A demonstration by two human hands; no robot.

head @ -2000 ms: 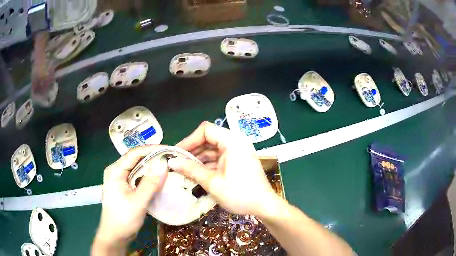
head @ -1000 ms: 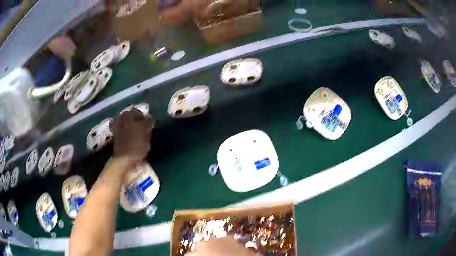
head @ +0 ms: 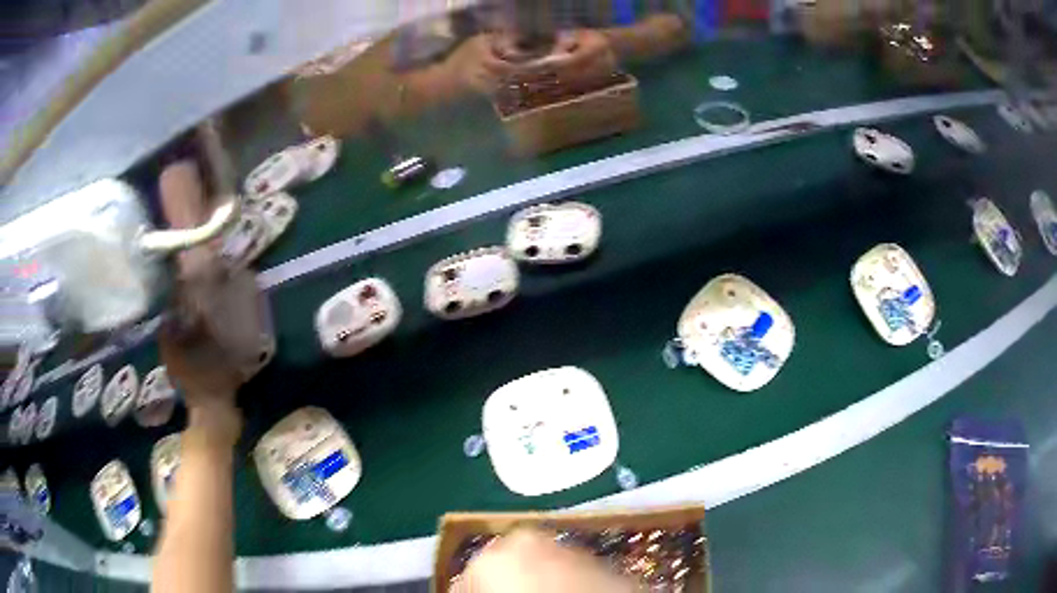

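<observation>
My left hand point(head: 214, 330) reaches across the belt at the left. It is dark and blurred, and a pale shell edge shows beside its fingers; whether it grips that shell is unclear. My right hand point(head: 527, 565) is blurred and cut off by the bottom edge, over the brown parts box point(head: 568, 518) of shiny inserts; its fingers cannot be made out. White covers with dark holes lie right of my left hand, such as one cover point(head: 359, 315) and another cover point(head: 472, 282). A bright base shell point(head: 551, 431) with a blue block lies beyond the box.
More base shells, such as one point(head: 737, 332) with a blue-and-white board, lie along the green belt. A white strip point(head: 800, 458) crosses in front. A dark blue pouch point(head: 988, 504) lies right. Across the belt are another person's arms, a second brown box point(head: 574, 116) and a pale hoop point(head: 722, 116).
The cover from two seconds ago has left my two-handed hold. My left hand went out to the cover row, then further left. My right hand moved down to the box. The view shifted.
</observation>
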